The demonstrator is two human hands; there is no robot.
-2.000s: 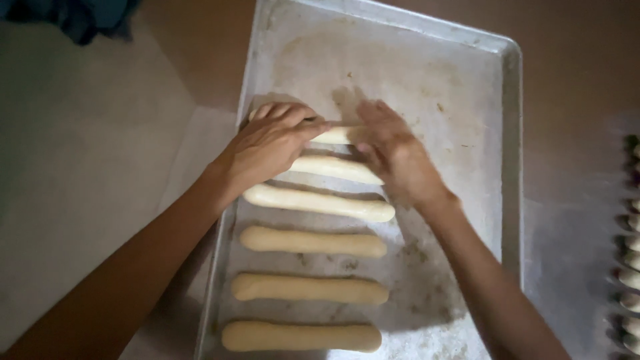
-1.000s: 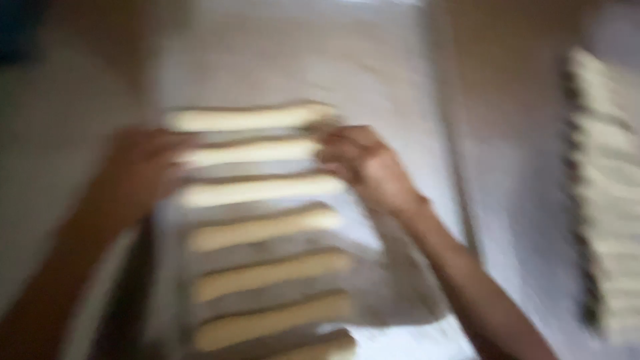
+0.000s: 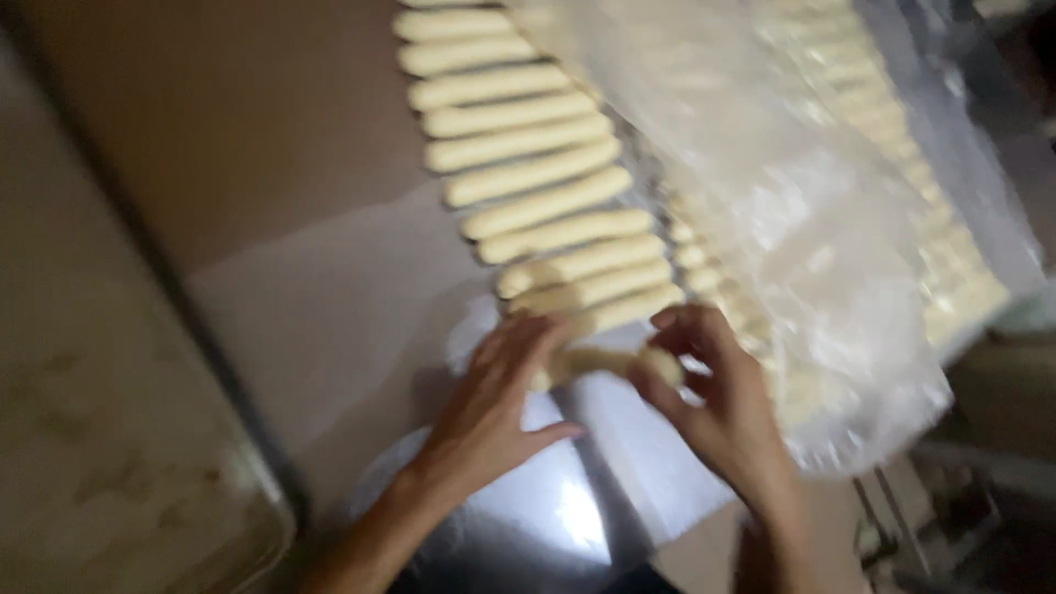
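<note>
A short dough stick [image 3: 602, 363] spans the gap between my two hands. My right hand [image 3: 701, 379] grips its right end between thumb and fingers. My left hand [image 3: 511, 388] is at its left end, thumb spread away; whether those fingers hold the dough cannot be told. Just beyond my hands lies a row of pale dough sticks [image 3: 528, 148], side by side and slightly tilted. The nearest ones pass close to my fingertips. The view is blurred.
At the left is a metal baking tray [image 3: 239, 412] with a raised rim. Clear plastic sheeting [image 3: 833, 239] covers more dough pieces at the right. A shiny sheet [image 3: 536, 495] lies below my hands. Wire-like metal rods [image 3: 891, 511] show at the lower right.
The view has swung right, from the baking tray with its spaced dough sticks to the long row beside the plastic. My hands have left the tray's dough sticks and now meet at a short one.
</note>
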